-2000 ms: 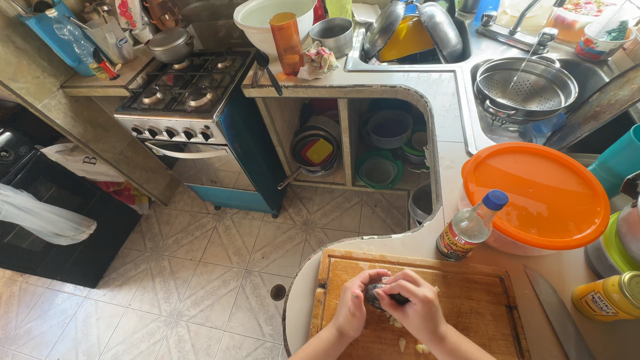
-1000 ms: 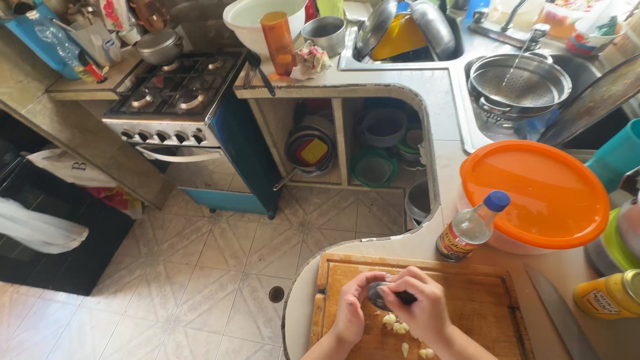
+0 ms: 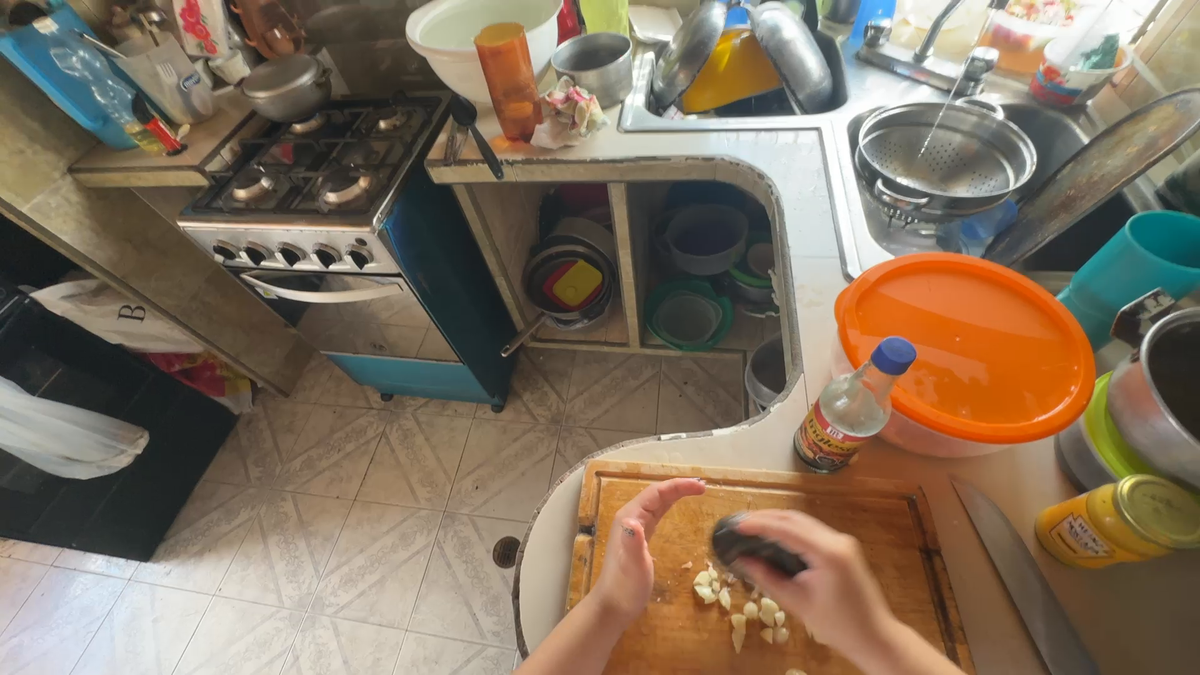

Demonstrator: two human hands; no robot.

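Note:
My left hand (image 3: 637, 544) is upright over the left part of the wooden cutting board (image 3: 778, 487), its fingers apart and holding nothing. In my right hand (image 3: 825, 572) is a dark, rounded stone-like object (image 3: 755, 546), blurred by motion, tilted above the board. Several pale garlic pieces (image 3: 712, 589) lie on the wood between and below the hands. Right of the board rests a large knife blade (image 3: 1017, 572); its handle is out of view. Behind the board stands a glass sauce bottle (image 3: 848, 408) with a blue cap.
A large container with an orange lid (image 3: 966, 347) sits beyond the board's right corner. A yellow mustard jar (image 3: 1116, 520) and stacked pots are at the right edge. Water runs into a steel colander (image 3: 947, 155) in the sink. The stove (image 3: 319, 206) is at the left.
The hands were together around the dark object; now they are apart, with the object in my right hand only. More garlic pieces show on the board than two seconds ago.

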